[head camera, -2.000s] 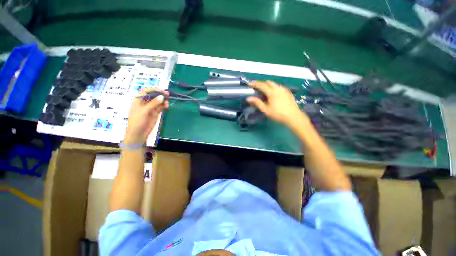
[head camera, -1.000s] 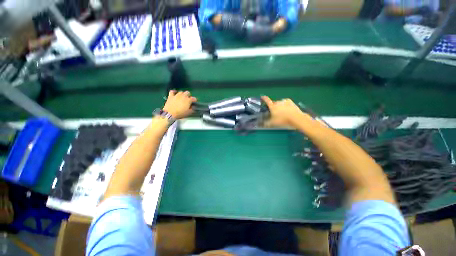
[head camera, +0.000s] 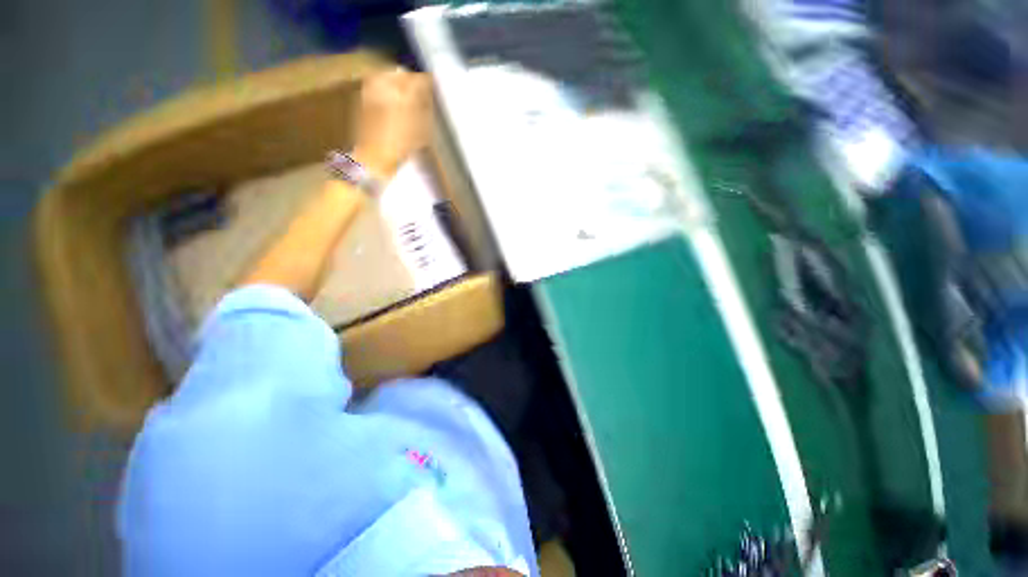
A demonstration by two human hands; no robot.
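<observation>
The frame is blurred. My left hand is over the far side of an open brown carton, near the rim beside the bench. Its fingers are too blurred to tell their pose or whether they hold anything. A flat brown cardboard divider lies inside, with a white label at its right. Greyish items show at the carton's left side. My right hand is not in view. A group of grey handle shells with dark cords lies on the green conveyor.
The printed board lies on the green bench, with black moulded parts at its far end. Dark cords with light tips lie at the bottom. Another person in blue is across the belt at right.
The view has swung left to the carton. My left hand has left the shells and moved over the carton. The shells now lie on the conveyor, and my right hand has gone out of view.
</observation>
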